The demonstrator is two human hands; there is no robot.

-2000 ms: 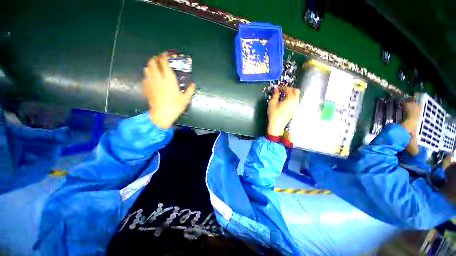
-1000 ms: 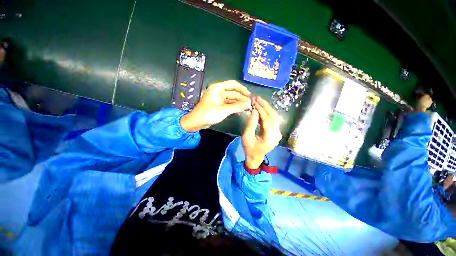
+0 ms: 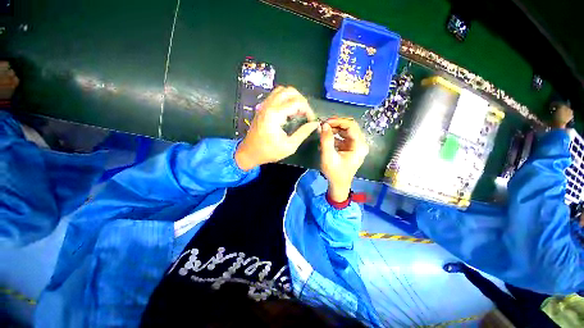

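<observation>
My left hand and my right hand meet fingertip to fingertip above the bench's near edge. Between them they pinch a small dark module, mostly hidden by the fingers. A black phone housing lies flat on the green bench behind my left hand, which covers its right and lower part. The housing's far end shows bright electronics. A pile of loose dark and silvery components lies on the bench to the right of my hands.
A blue bin with small yellow-tan pieces stands beyond my hands. Packed clear trays with a white label and green sticker lie right of the pile. A neighbour's blue sleeve and white slotted tray are far right. Another person's hand is far left.
My right hand has left the component pile and met my left hand, which has come off the housing. The small module is now between them. The view has shifted, moving bench items rightward.
</observation>
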